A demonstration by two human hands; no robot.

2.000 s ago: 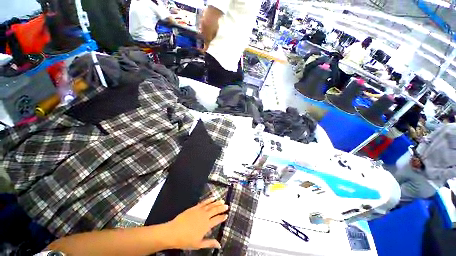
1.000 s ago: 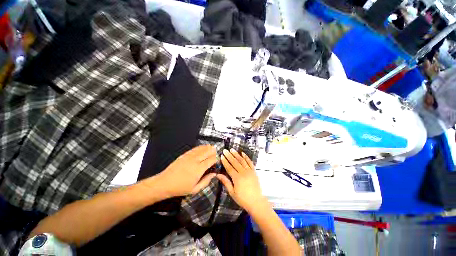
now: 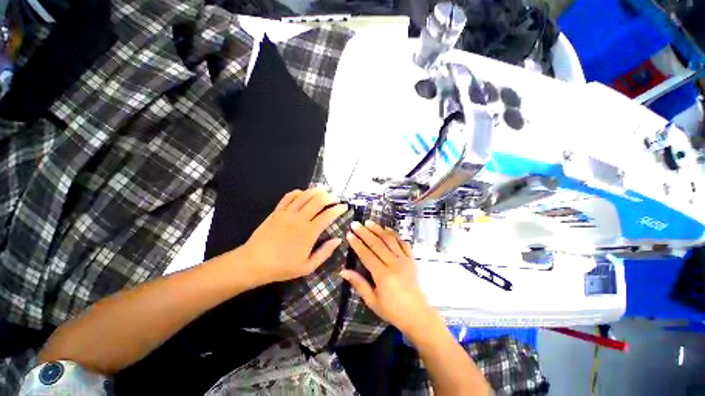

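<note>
A plaid garment panel (image 3: 313,305) lies under both hands, with a narrow black strip (image 3: 343,298) running between them toward the needle area. My left hand (image 3: 294,236) lies flat on the plaid left of the strip, fingertips near the presser foot. My right hand (image 3: 384,271) rests on the plaid right of the strip, fingers slightly spread. Both press the cloth down without gripping it. A wide black fabric panel (image 3: 267,147) lies left of the needle. The white sewing machine (image 3: 572,162) stands at the right; its presser foot is partly hidden by metal parts and fingertips.
More plaid cloth (image 3: 116,178) is heaped at the left. Black thread snips (image 3: 487,274) lie on the white table (image 3: 526,305) right of my right hand. Another plaid piece (image 3: 495,367) hangs at lower right over blue. Dark cloth lies behind the machine.
My right hand has come in onto the plaid beside the strip. My left hand has moved from flat over the strip to its left side. The view has tilted down and closer.
</note>
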